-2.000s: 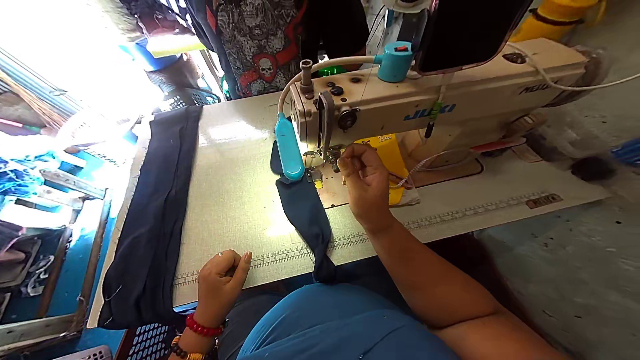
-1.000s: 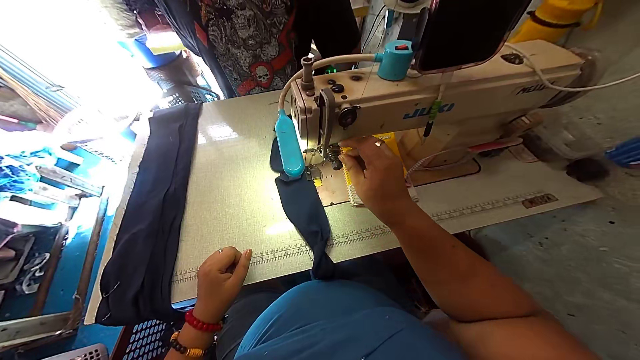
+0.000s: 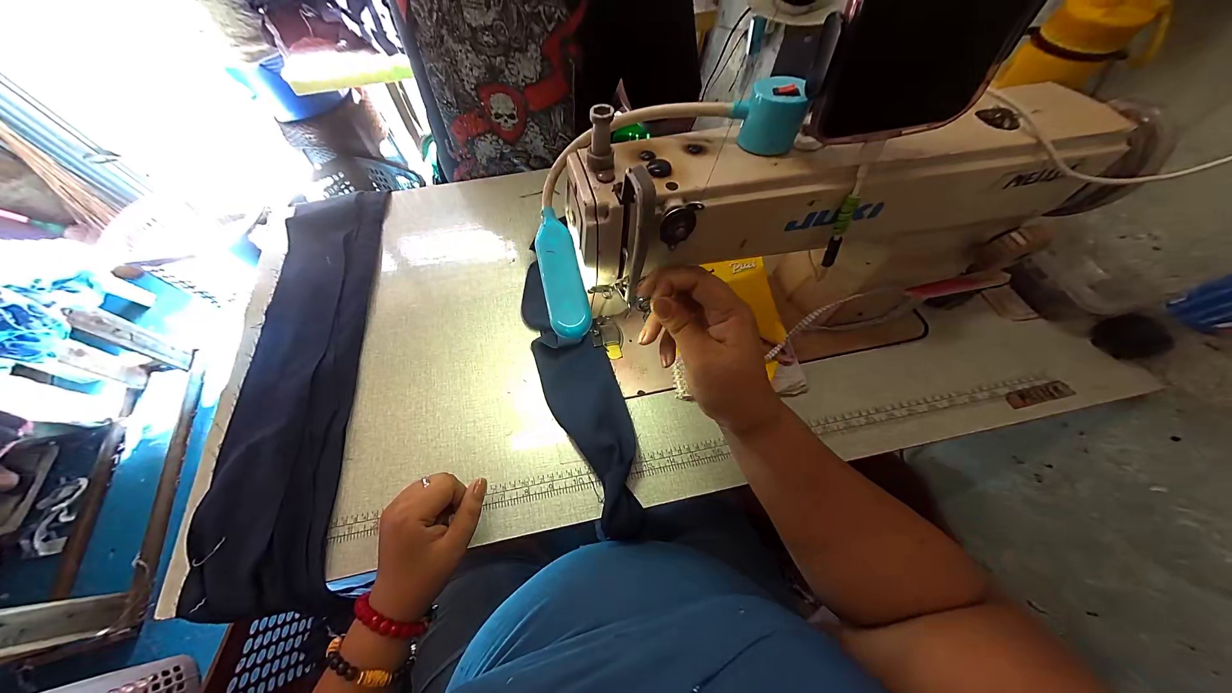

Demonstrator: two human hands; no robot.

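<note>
A navy fabric strip (image 3: 587, 390) runs from under the needle area of a Juki sewing machine (image 3: 751, 207) down over the table's front edge. My right hand (image 3: 707, 332) is raised just right of the presser foot, thumb and index finger brought together; whether a thread is between them is too small to tell. My left hand (image 3: 428, 529) rests loosely curled at the front edge, left of the strip, holding nothing visible. A blue clip-on lamp (image 3: 563, 279) hangs beside the needle and lights it.
Long folded navy fabric (image 3: 289, 385) lies along the table's left end. A yellow packet (image 3: 756, 298) and a white cloth sit behind my right hand. A printed ruler (image 3: 549, 486) follows the front edge. A dark-screened device (image 3: 914, 67) stands above the machine.
My right hand reached toward the yellow packet a second ago and has come back left, toward the needle, with its fingers turned up. My left hand and the navy strip have stayed in place.
</note>
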